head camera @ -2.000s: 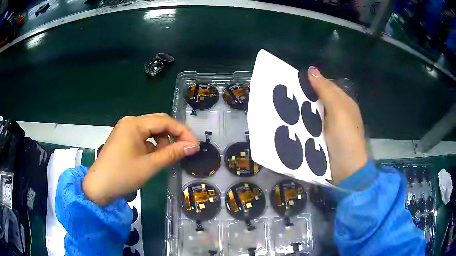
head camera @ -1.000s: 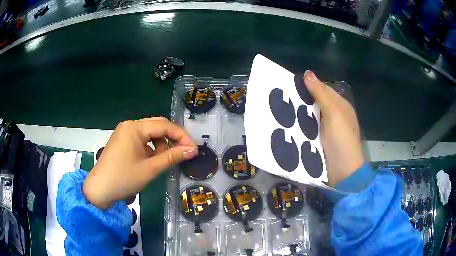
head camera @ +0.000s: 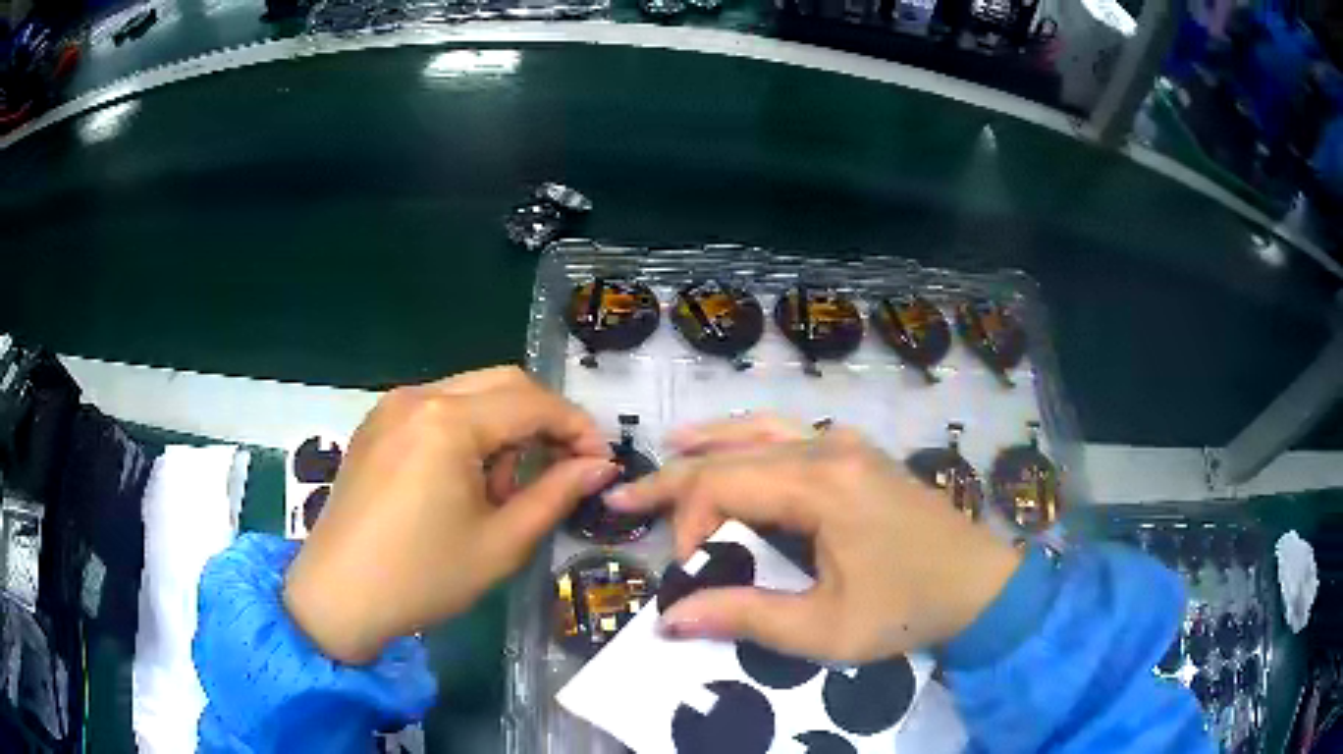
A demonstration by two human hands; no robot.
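A white release liner sheet (head camera: 626,684) with notched black adhesive discs lies tilted over the clear blister tray (head camera: 795,265). My right hand (head camera: 840,538) holds it between thumb and fingers, with the fingertips reaching to the covered module. My left hand (head camera: 457,508) has thumb and index fingertips together at a black-covered round display module (head camera: 626,516) in the left column; whether they pinch anything is hidden. Below it lies a module with gold-orange circuitry (head camera: 597,601). More such modules (head camera: 819,320) fill the far row.
A small clear-and-black scrap (head camera: 545,215) lies on the green surface beyond the tray. At left are a plain white strip (head camera: 189,589) and a spare sticker sheet (head camera: 296,486). At right are a second blister tray (head camera: 1230,589) and a crumpled white tissue (head camera: 1296,579).
My right hand has moved left and down with the liner sheet, uncovering the tray's far right modules. My left hand has shifted slightly right. The tray appears slightly lower and farther right.
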